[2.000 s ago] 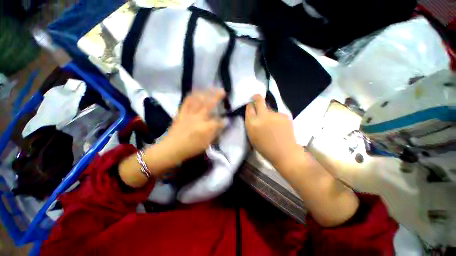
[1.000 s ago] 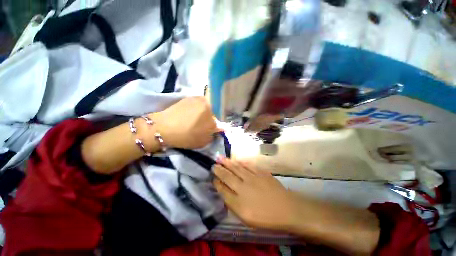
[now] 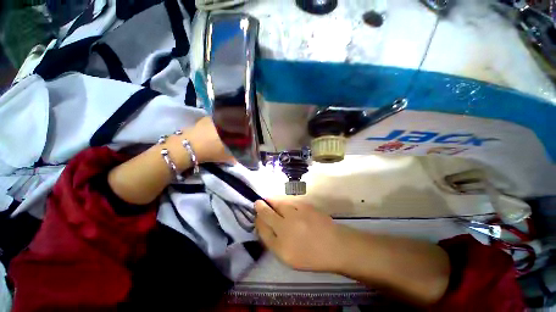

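Note:
The white and black striped garment [image 3: 91,106] is heaped left of the sewing machine and hangs down towards the lap. My left hand [image 3: 213,141] lies on the fabric by the needle area; its fingers are hidden behind the chrome guard [image 3: 230,85]. My right hand [image 3: 295,234] pinches the fabric edge with its black strip [image 3: 235,181] just in front of the needle area. The white machine head [image 3: 366,131] has a blue stripe and "JACK" lettering. The needle and presser foot are hidden by the guard and bright glare.
The cream tension dial [image 3: 328,148] and a grey knurled screw [image 3: 295,187] sit on the machine, right of the guard. Red-handled scissors [image 3: 515,247] lie at the right of the bed. A ruler-like strip [image 3: 292,298] runs along the table's front edge.
The view has steadied on the machine, which appears further left. My left hand has slipped partly behind the guard. My right hand remains at the fabric edge, its fingers closer together.

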